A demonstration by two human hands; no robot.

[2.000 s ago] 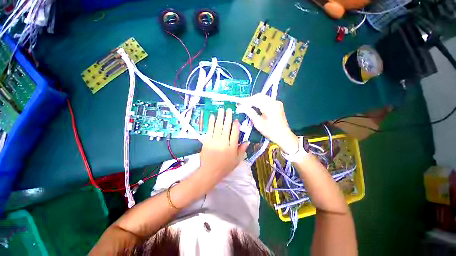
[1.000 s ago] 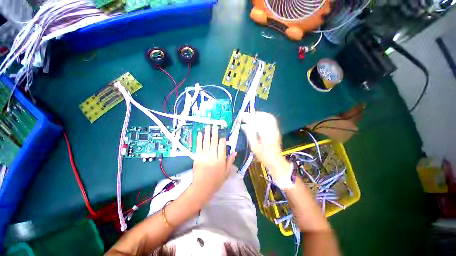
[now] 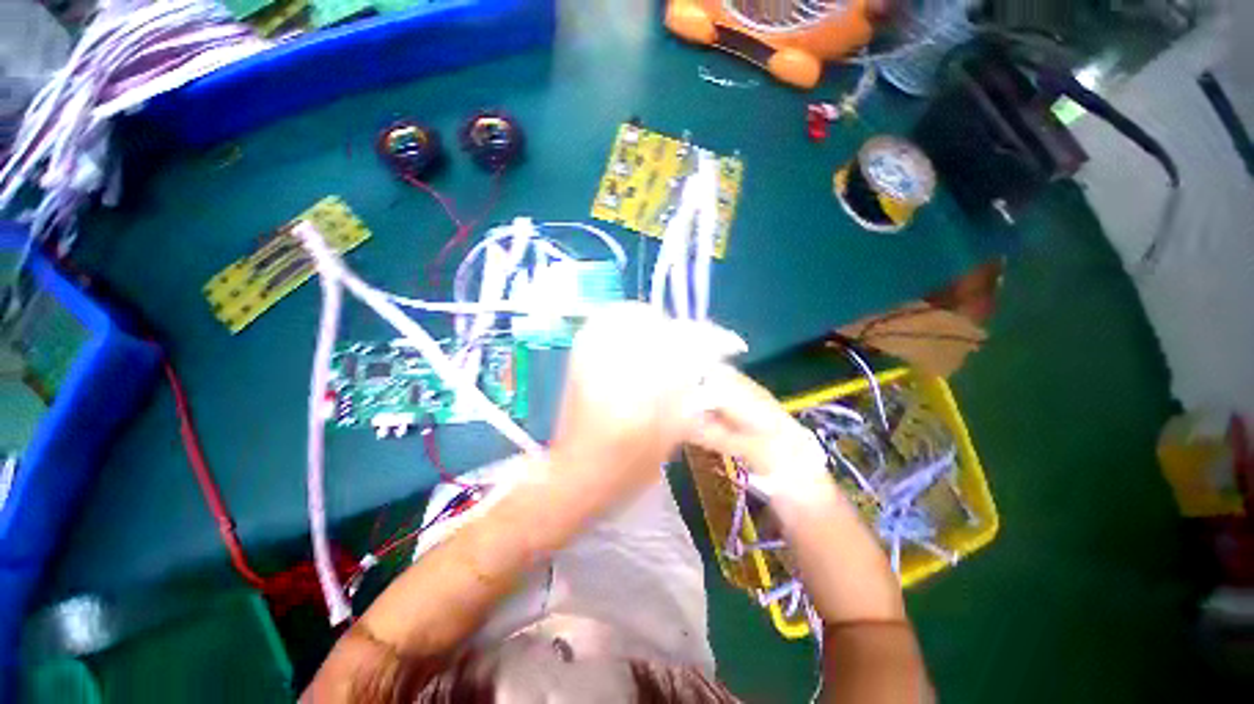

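Note:
My left hand (image 3: 619, 378) and my right hand (image 3: 722, 399) are close together at the right end of the green main board (image 3: 426, 385), blurred and overexposed. White ribbon cables (image 3: 684, 255) run down to them from the yellow key board (image 3: 633, 179). Whether the fingers hold a cable end cannot be told. The hands hide the main board's right end. The smaller green connector board (image 3: 589, 285) lies just above, with white cables looping from it. The slim yellow board (image 3: 282, 268) lies at left, with a ribbon cable (image 3: 325, 426) hanging from it.
Two speakers (image 3: 492, 138) lie behind the boards. A yellow basket (image 3: 979, 481) of cabled boards is at lower right. Blue trays (image 3: 371, 69) stand behind and at left. A wire reel (image 3: 887, 183), black device (image 3: 1004, 131) and orange fan (image 3: 784, 35) are at right. A red lead (image 3: 200, 454) runs at left.
My left hand has lifted off the main board's middle and moved right to meet my right hand. The key board's ribbon cables now hang straighter. The view has shifted slightly.

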